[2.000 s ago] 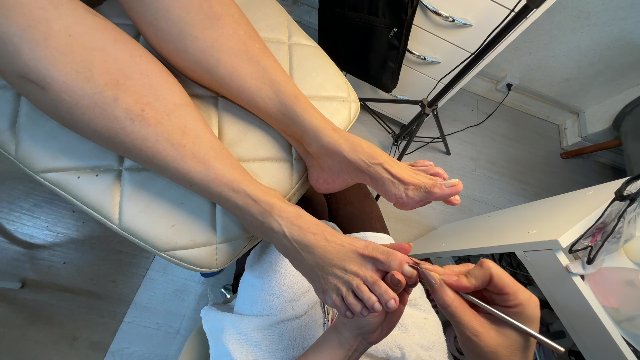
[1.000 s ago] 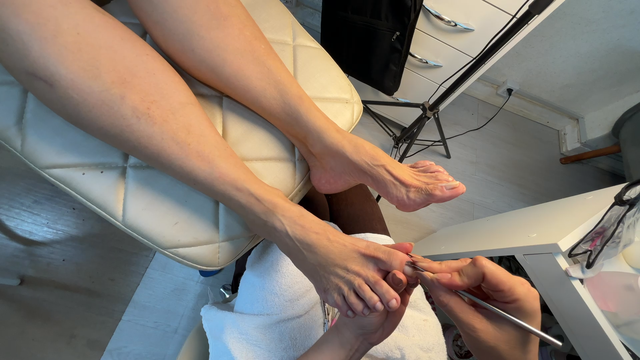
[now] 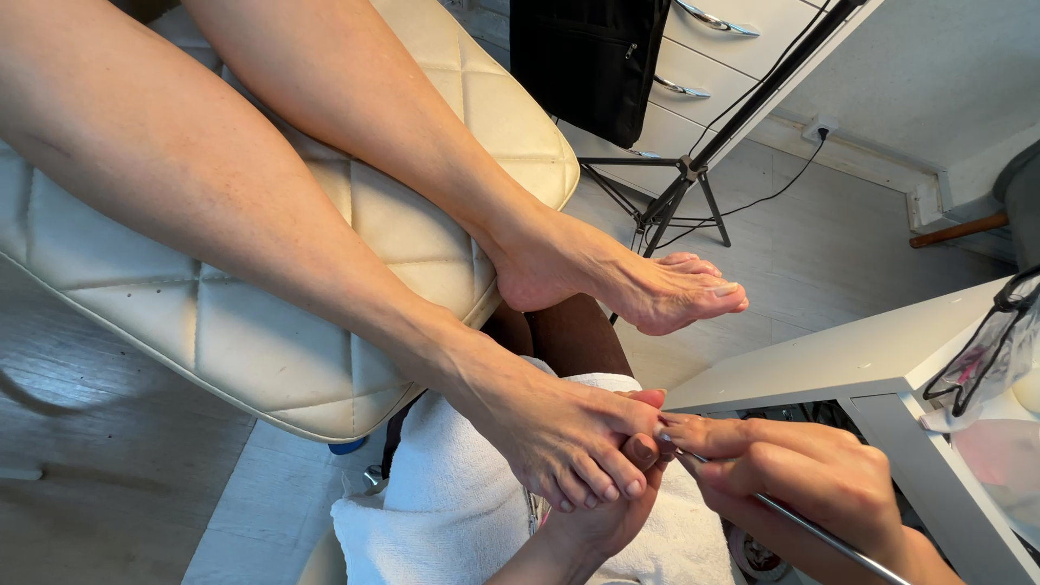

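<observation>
Another person's bare foot (image 3: 561, 414) rests in my left hand (image 3: 605, 512), whose palm is under the toes and whose fingers close around the big toe. In my right hand (image 3: 804, 479) is a thin metal pedicure tool (image 3: 821, 532). Its tip is at the big toe's nail; the fingers partly hide the contact. The person's other foot (image 3: 626, 280) extends beyond the padded seat edge, apart from my hands. A white towel (image 3: 455, 496) lies over my lap below the held foot.
Both legs lie across a cream quilted seat (image 3: 284, 374). A white table (image 3: 845, 357) stands at the right, with a clear plastic bag (image 3: 991, 382) beside it. Beyond are a black tripod stand (image 3: 691, 175), a black bag (image 3: 589, 65), white drawers (image 3: 715, 65) and a power cable (image 3: 772, 195).
My right hand and the tool's shaft have shifted slightly, with the tip staying at the big toe. My left hand keeps hold of the foot.
</observation>
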